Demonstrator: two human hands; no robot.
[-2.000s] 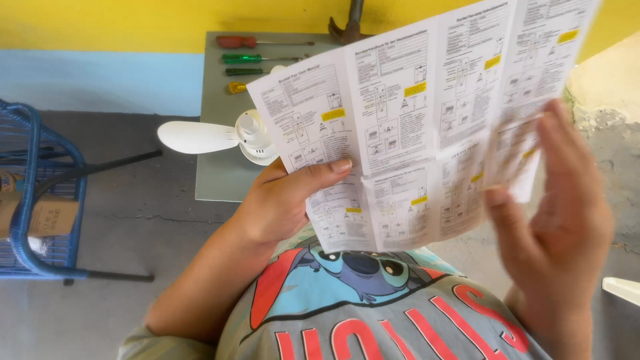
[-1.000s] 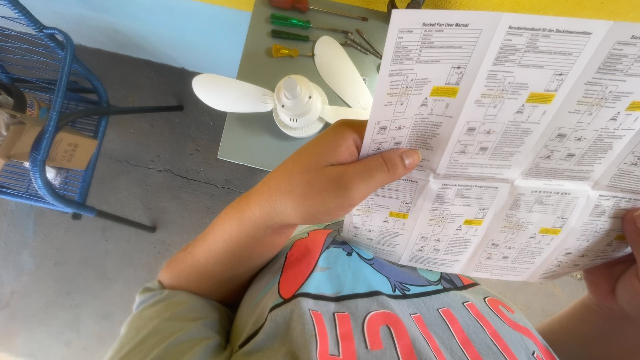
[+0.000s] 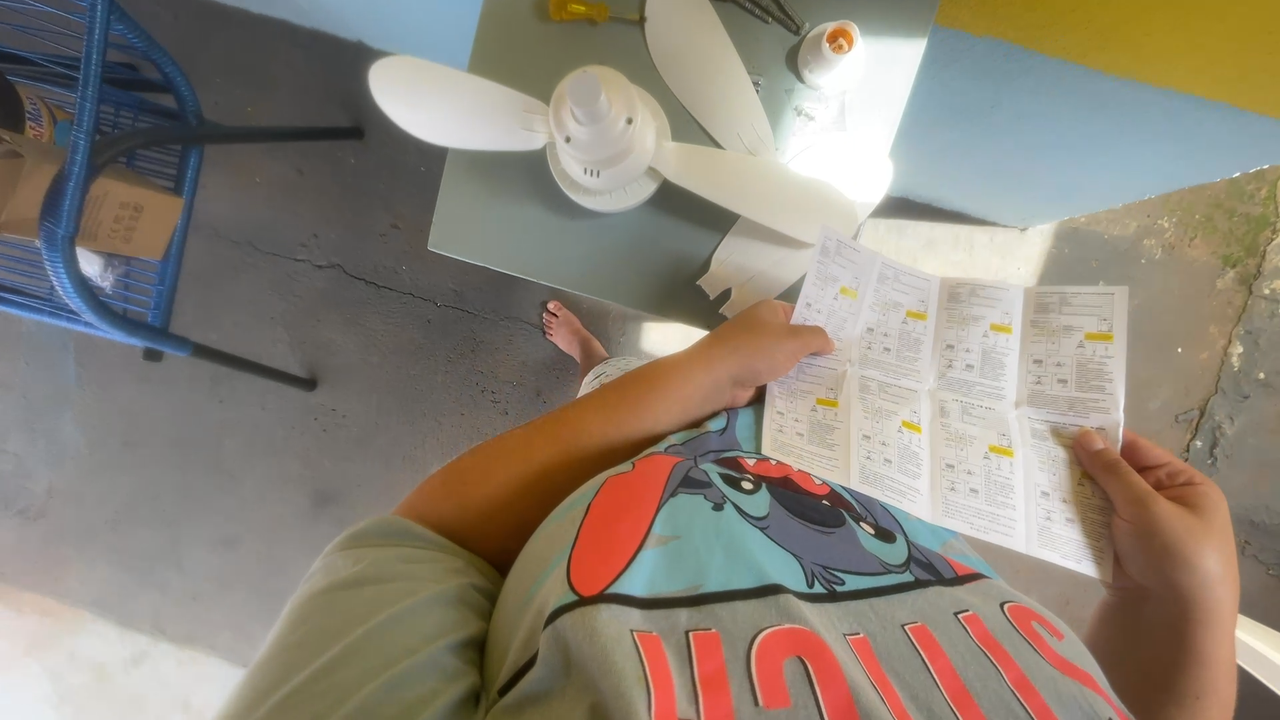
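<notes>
Unfolded in front of my chest is a creased paper user manual (image 3: 935, 390) with printed diagrams and yellow marks. My left hand (image 3: 765, 345) pinches its left edge, thumb on top. At its lower right edge, my right hand (image 3: 1165, 495) grips it the same way. Beyond the paper, a white socket fan (image 3: 605, 135) lies on a grey-green table (image 3: 560, 235), two blades joined to its hub. A loose white blade (image 3: 705, 75) rests behind it, and another white blade-like piece (image 3: 755, 265) lies at the table's near edge, partly hidden.
A yellow-handled screwdriver (image 3: 580, 11) and a white lamp socket (image 3: 831, 55) are at the table's far side. On the left, a blue corded chair (image 3: 65, 210) holds an opened cardboard box (image 3: 125, 210). A bare foot (image 3: 570, 330) shows below the table.
My right hand, off the paper two seconds ago, now grips its right edge. The manual sits lower, and more of the fan and table shows. The view has shifted right.
</notes>
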